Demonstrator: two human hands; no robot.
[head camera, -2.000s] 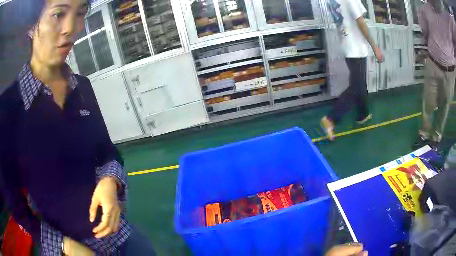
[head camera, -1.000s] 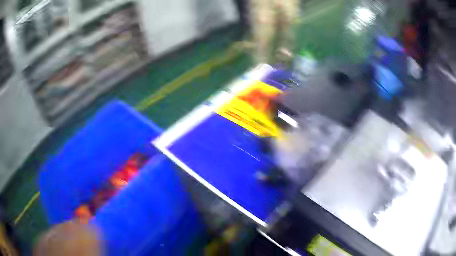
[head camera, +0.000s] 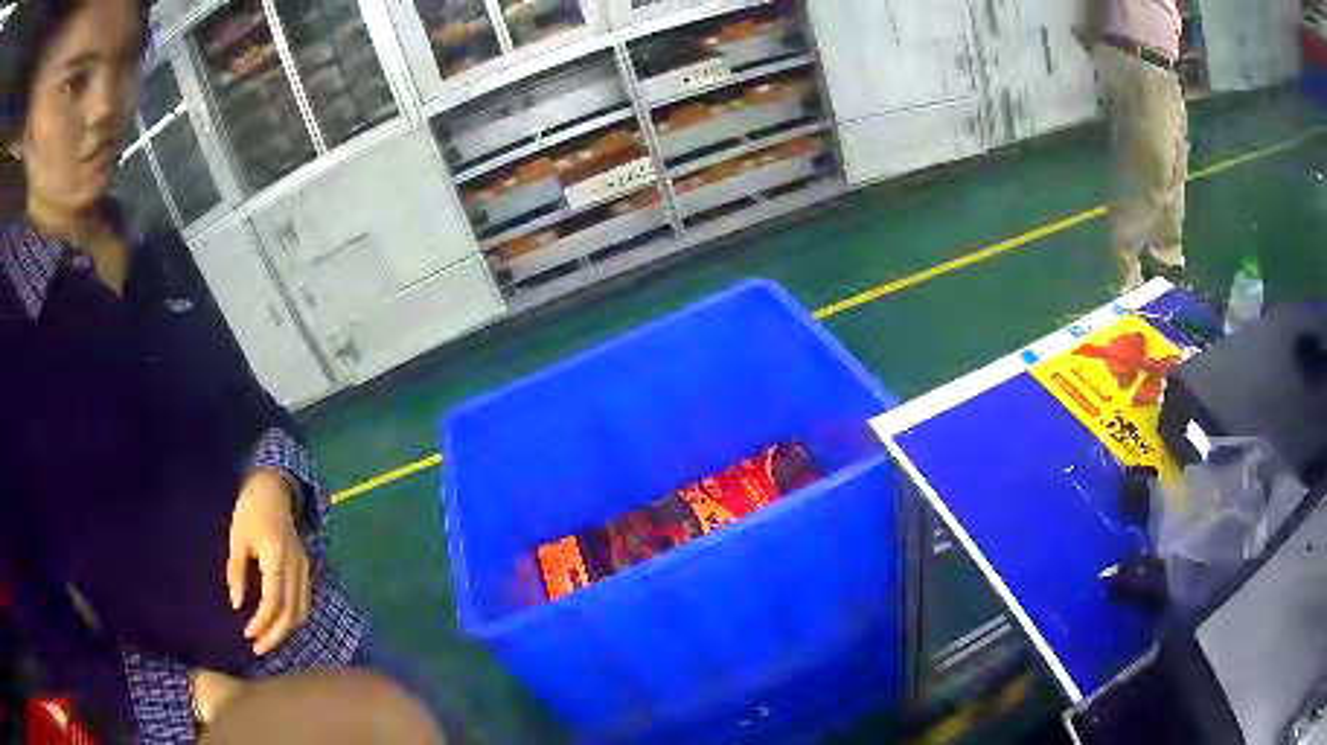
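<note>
A large blue tub (head camera: 670, 626) stands on the floor in front of me. Red-orange and dark packaging (head camera: 677, 517) lies inside it, near the bottom. A blurred, rounded, skin-toned shape at the bottom left edge may be part of my left hand (head camera: 328, 713). It is cut off, and its fingers and anything held cannot be made out. My right hand is not in view.
A blue-topped side table (head camera: 1004, 502) with a yellow printed sheet (head camera: 1109, 381) is right of the tub. A clear plastic bag (head camera: 1222, 510) lies beside the pale machine base (head camera: 1281, 640). A person (head camera: 131, 437) stands at left, another (head camera: 1142, 146) farther back. Cabinets line the wall.
The view swung right, then back, ending slightly right of the first frame. The walking person in white is out of view. Fingertips at the bottom right are gone; a blurred skin-toned shape shows bottom left.
</note>
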